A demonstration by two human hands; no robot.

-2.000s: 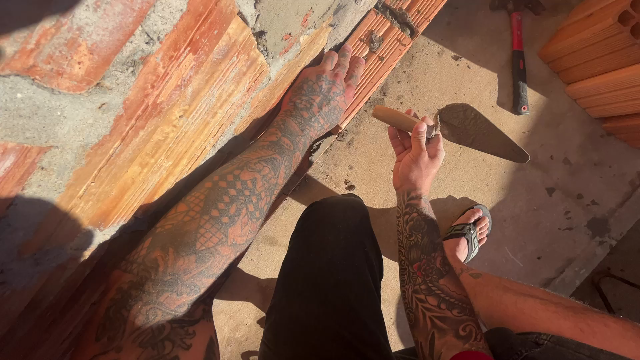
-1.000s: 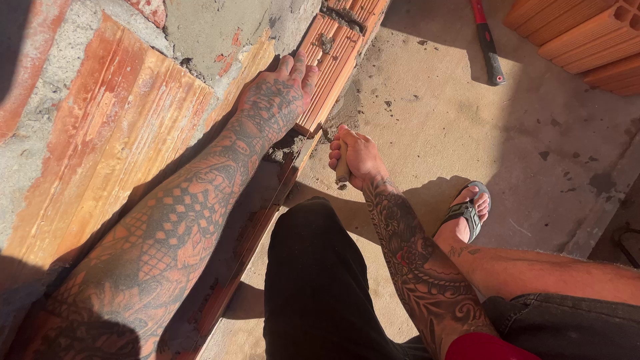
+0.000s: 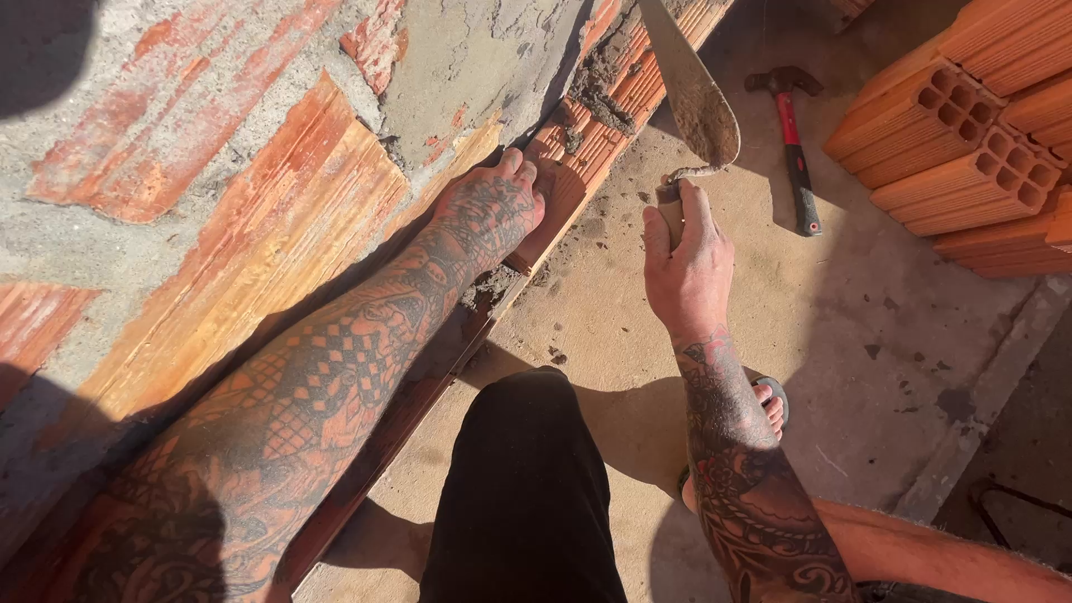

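My left hand (image 3: 494, 201) rests with curled fingers on the near end of a grooved clay brick (image 3: 578, 167) beside the wall. Whether it grips the brick cannot be told. Grey mortar (image 3: 601, 92) lies on top of the brick row, and more mortar (image 3: 492, 285) sits at the brick's near end. My right hand (image 3: 693, 260) is closed around the handle of a trowel (image 3: 699, 105), to the right of the brick. The trowel's blade points up and away, its face smeared with mortar.
A brick and mortar wall (image 3: 276, 184) rises at the left. A claw hammer (image 3: 791, 146) with a red and black handle lies on the concrete floor (image 3: 754, 318). Hollow clay bricks (image 3: 963, 142) are stacked at the right. My sandalled foot (image 3: 769, 402) is partly hidden by my right forearm.
My right hand has moved away from the brick's near end, out to the right, and the trowel blade now points away. My left hand stays on the brick.
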